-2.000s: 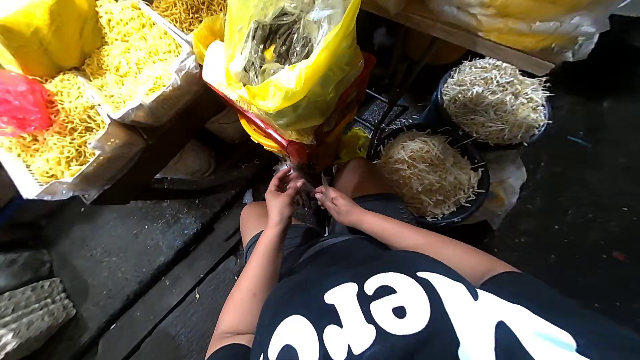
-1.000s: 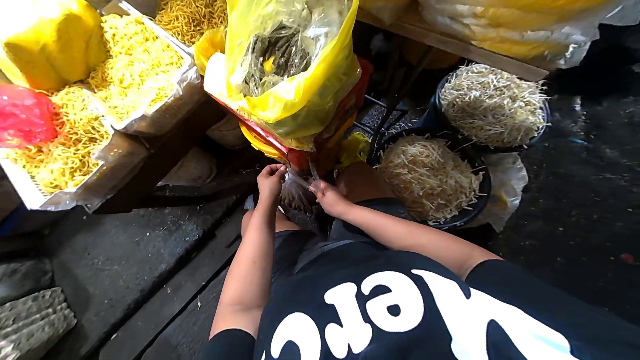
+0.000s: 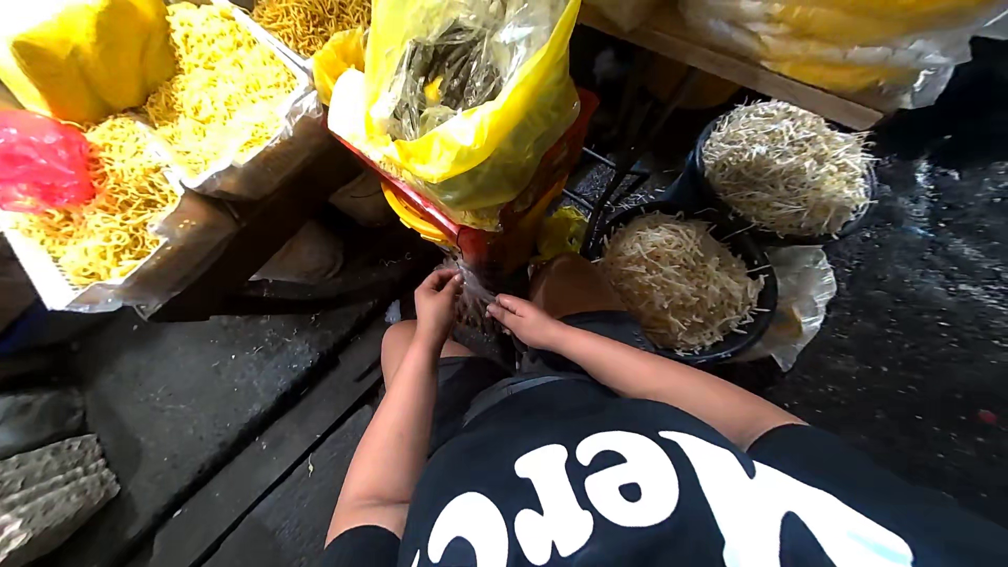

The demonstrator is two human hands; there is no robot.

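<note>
Between my hands, above my lap, hangs a clear plastic bag [image 3: 474, 298] with dark, thin contents that I cannot make out. My left hand [image 3: 438, 303] pinches its upper edge on the left side. My right hand [image 3: 524, 316] grips the right side of the same bag with thumb and fingers. Just beyond them stands a red container [image 3: 492, 246], with a yellow plastic bag [image 3: 504, 150] on top; inside it, clear plastic surrounds dark, long strips [image 3: 457, 71].
Two tubs of bean sprouts [image 3: 681, 283] [image 3: 787, 169] stand at the right, by my knee. Trays of yellow noodles [image 3: 102, 213] [image 3: 220, 87] lie upper left, with a pink plastic bag [image 3: 43, 161]. A wooden board edge [image 3: 756, 71] crosses the upper right.
Both hands stay at the bag in front of the red container. Two seconds ago they were closer together; now the bag's top is spread between them.
</note>
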